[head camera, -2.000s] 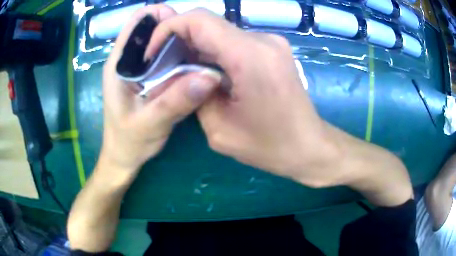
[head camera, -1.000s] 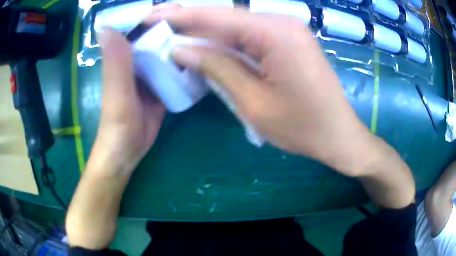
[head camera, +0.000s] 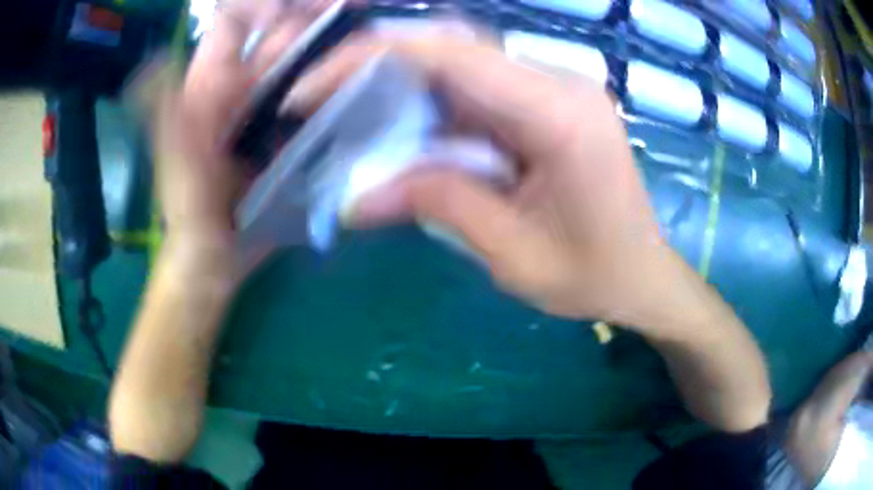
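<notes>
My left hand [head camera: 206, 163], blurred, holds a grey housing [head camera: 316, 144] with its dark hollow opening facing up and left. My right hand [head camera: 546, 182] grips a white cloth [head camera: 392, 158] between thumb and fingers, against the housing's near side. Motion blur hides the exact contact and part of the fingers. The clear blister tray [head camera: 761, 175] lies beyond my right hand, with rows of pale housings [head camera: 665, 93] in it.
A black heat gun [head camera: 78, 191] lies at left beside a tan cardboard sheet [head camera: 29, 220]. Yellow tape [head camera: 713, 206] runs over the green mat [head camera: 459, 354]. A thin dark stick [head camera: 802, 244] lies at right. Another person's arm [head camera: 828, 412] shows at the lower right edge.
The housing is turned and shows its dark opening again, compared with a second ago. The cloth stays in my right hand. The view has shifted slightly, and a small yellowish spot shows near my right wrist.
</notes>
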